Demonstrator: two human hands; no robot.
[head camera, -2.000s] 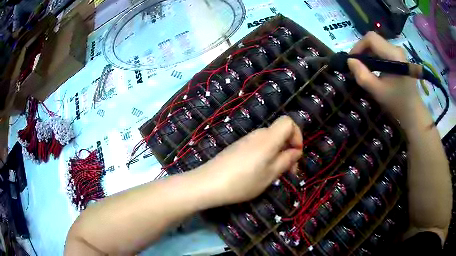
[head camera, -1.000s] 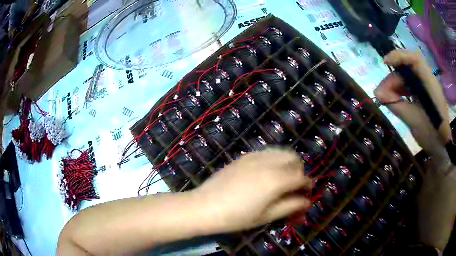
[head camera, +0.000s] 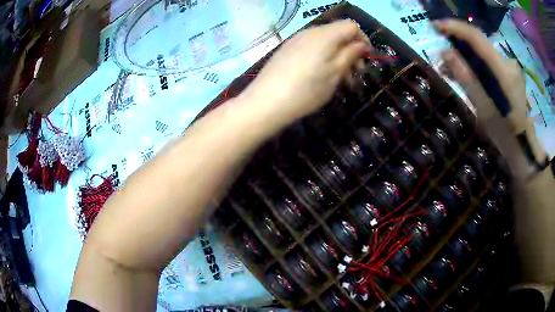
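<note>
The brown partitioned tray holds rows of round black speaker units with small shiny terminal spots. My left hand is over the tray's far end, fingers pinched on a red lead wire that reaches right toward a unit. My right hand is at the tray's upper right, holding the black soldering iron; its tip is hidden or blurred. A loose pile of red lead wires with white plugs lies on the near part of the tray. My left forearm covers the tray's left rows.
A clear round dish is beyond the tray. A spare wire bundle and tied bundles with white plugs lie left. An open carton is far left. A black box with a red light and yellow-handled cutters are right.
My left hand has moved from the loose wire pile up to the tray's far end, with a red wire in its fingers. My right hand has shifted up and left with the iron.
</note>
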